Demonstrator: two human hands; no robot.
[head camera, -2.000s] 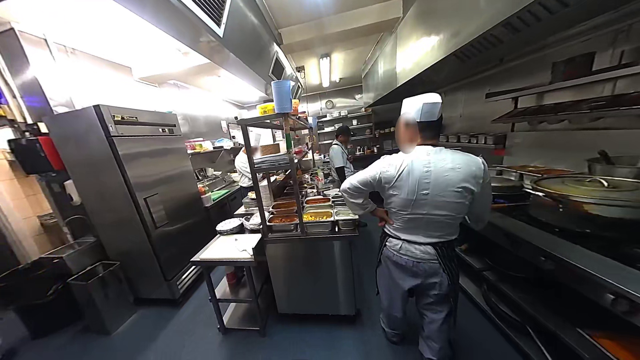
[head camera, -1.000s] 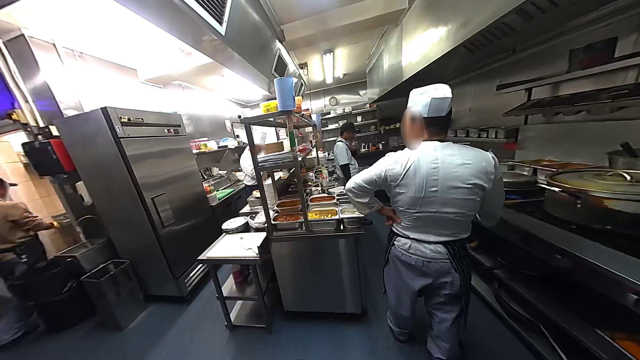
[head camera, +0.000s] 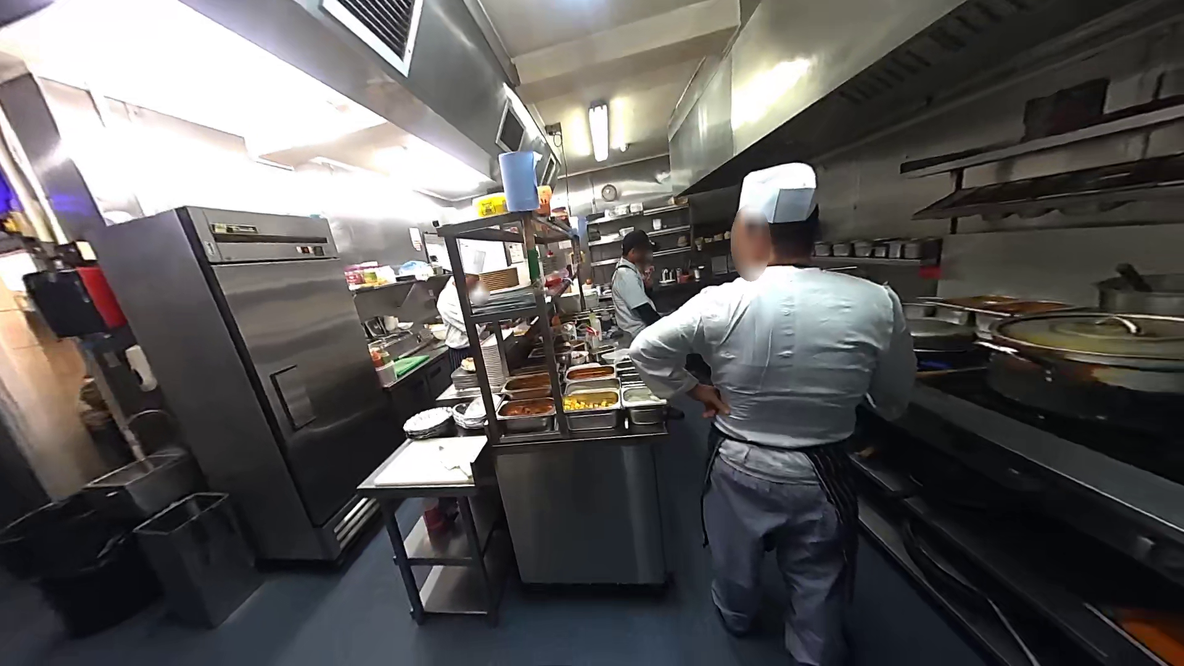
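Neither my left hand nor my right hand shows in the head view. Closest ahead, a person in a white chef's jacket (head camera: 800, 356) and paper hat stands with their back to me, a hand at the hip. Left of them, steel food pans, one with yellow food (head camera: 592, 401) and one with reddish food (head camera: 527, 409), sit in a steel serving counter (head camera: 583, 513) under a shelf rack. A small steel side table (head camera: 430, 462) holds a white board, with foil-like covered bowls (head camera: 430, 423) behind it.
A tall steel refrigerator (head camera: 305, 388) stands at left beside open bins (head camera: 199, 555). Along the right runs a cooking range with a large lidded pot (head camera: 1091, 347). Two more people work farther back, one in a dark cap (head camera: 632, 287). A blue container (head camera: 520, 182) tops the rack.
A person in brown at the far left edge, seen one second ago, is out of view now. The person in the white jacket keeps the same pose.
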